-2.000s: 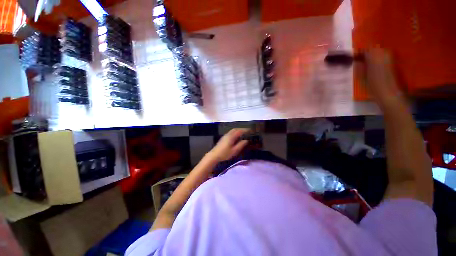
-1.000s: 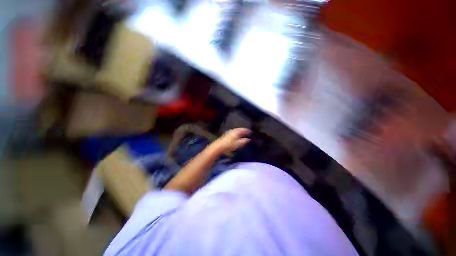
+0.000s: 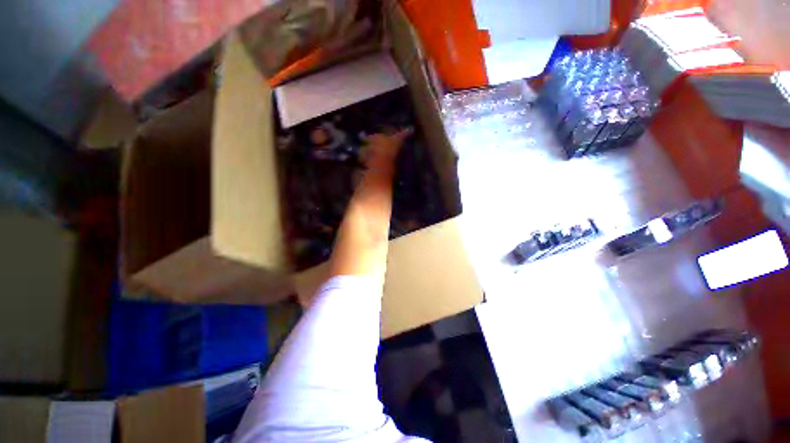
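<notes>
My left hand (image 3: pixel 381 151) reaches down into a large open brown carton (image 3: pixel 247 164) full of dark small packaged items (image 3: pixel 325 182). Its fingers are blurred among the items, and I cannot tell whether they hold any. A pale flap or box piece (image 3: pixel 342 89) lies at the carton's far end. On the white table (image 3: pixel 554 303), a short row of packaged items (image 3: pixel 554 240) lies near the carton. A longer row (image 3: pixel 641 389) is nearer me. My right hand is out of the picture.
A dense block of clear-topped items (image 3: pixel 606 99) stands at the table's far end. A thin dark row (image 3: pixel 667 229) and a white card or phone (image 3: pixel 742 260) lie at the right. A blue box (image 3: pixel 186 346) is below the carton, by another open carton (image 3: pixel 160 415). Checkered floor shows below.
The view has turned left to the large carton. My left hand has moved from near my lap into it. My right hand, over the table two seconds earlier, has left the view.
</notes>
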